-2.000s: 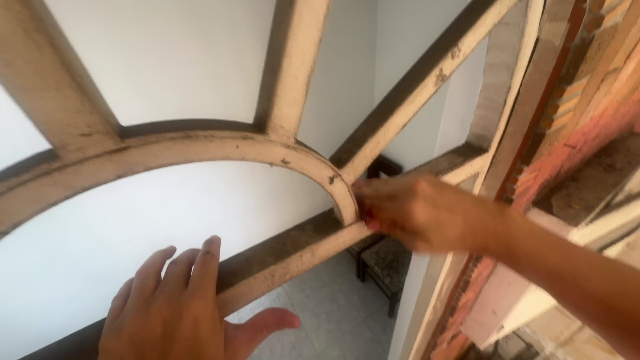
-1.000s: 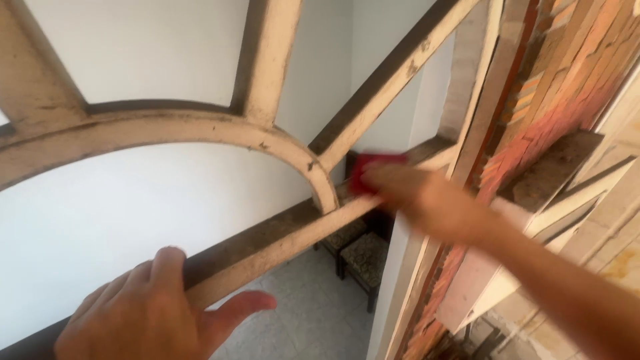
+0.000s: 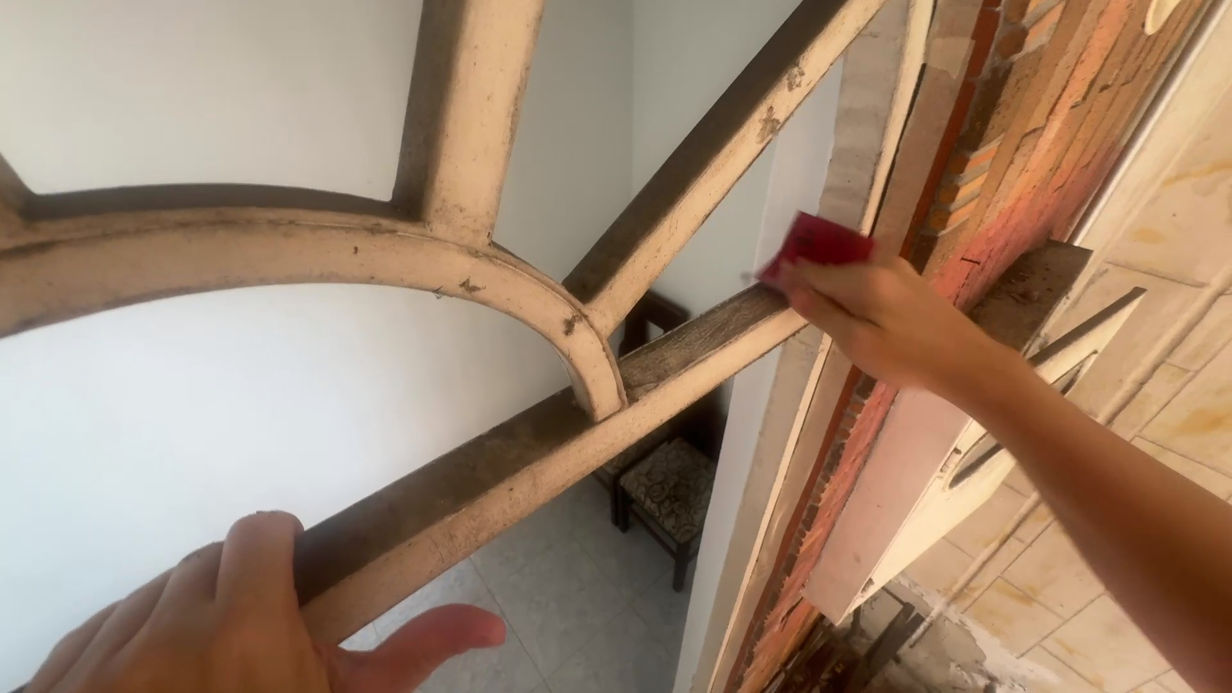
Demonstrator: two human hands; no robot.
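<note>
A weathered window frame (image 3: 510, 491) with a curved inner arch and spokes, its pale paint dirty and chipped, spans the view. At lower left my left hand (image 3: 221, 616) lies over its bottom rail, fingers on the far side and thumb stretched out on the near side. My right hand (image 3: 866, 308) pinches a thin red sheet (image 3: 818, 252), perhaps sandpaper, at the right end of the same rail, close to the outer frame. The sheet is slightly blurred, and whether it touches the wood cannot be told. Grain shows on the rail's top face beside it.
Behind the frame stand white walls, a tiled floor (image 3: 539, 606) and a dark wooden chair with a patterned seat (image 3: 669, 486). Rough brickwork (image 3: 1011, 183) borders the opening on the right. Beyond it, a pale ledge (image 3: 895, 500) juts out above debris, near a tiled surface (image 3: 1184, 385).
My right hand has moved right along the rail, away from the arch's foot, with the red sheet now plainly visible. My left hand stays on the rail.
</note>
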